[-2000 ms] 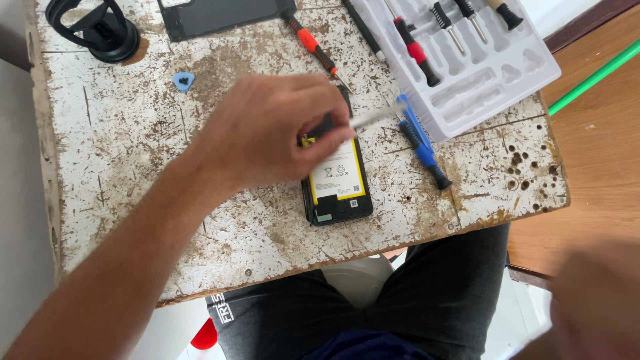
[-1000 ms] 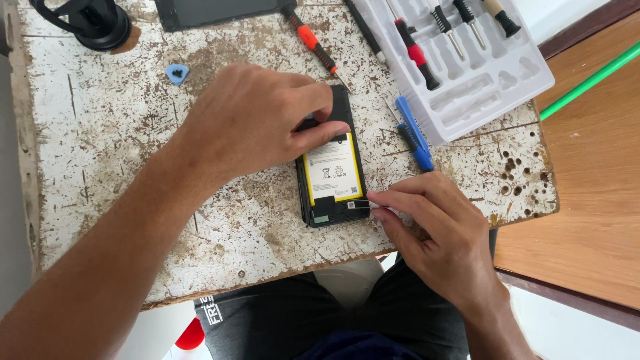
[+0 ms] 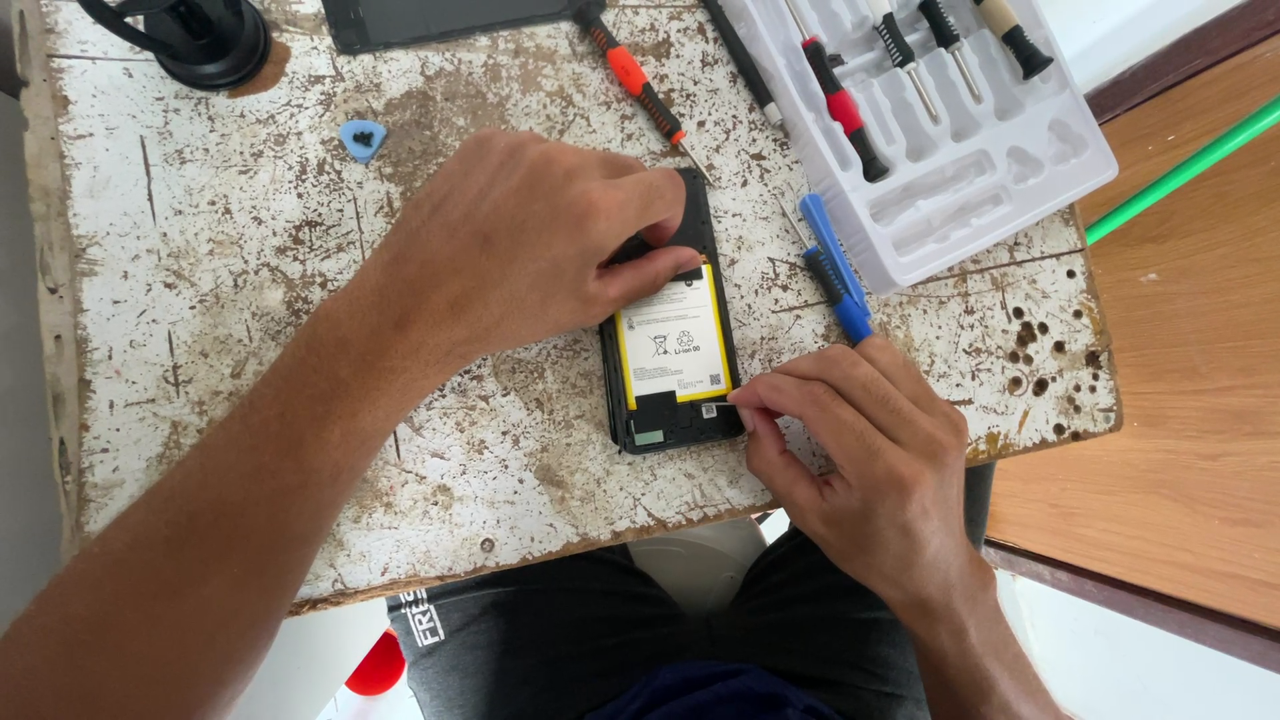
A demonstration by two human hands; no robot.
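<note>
An opened smartphone (image 3: 690, 430) lies on the worn white wooden table, its labelled battery (image 3: 672, 340) with yellow edges facing up. My left hand (image 3: 540, 235) rests over the phone's upper left part, thumb and fingertips near the battery's top; whether it pinches something there is hidden. At the phone's lower right edge, my right hand (image 3: 860, 460) pinches a thin pale strip or tool (image 3: 722, 403) between thumb and forefinger, its end over the black part below the battery. Just beyond my right hand are a blue-handled screwdriver (image 3: 838, 290) and a blue plastic pry tool (image 3: 828, 235).
An orange and black screwdriver (image 3: 628, 72) points at the phone's top. A white plastic tray (image 3: 930, 245) with several screwdrivers stands at the right. A blue triangular pick (image 3: 362, 141) bears small dark pieces. Farther back are a black panel (image 3: 440, 22) and a black round-based object (image 3: 212, 45).
My right hand has come in from the lower right to the phone's lower edge. The pale thing near my left hand two seconds ago no longer shows there; my left hand stays over the phone.
</note>
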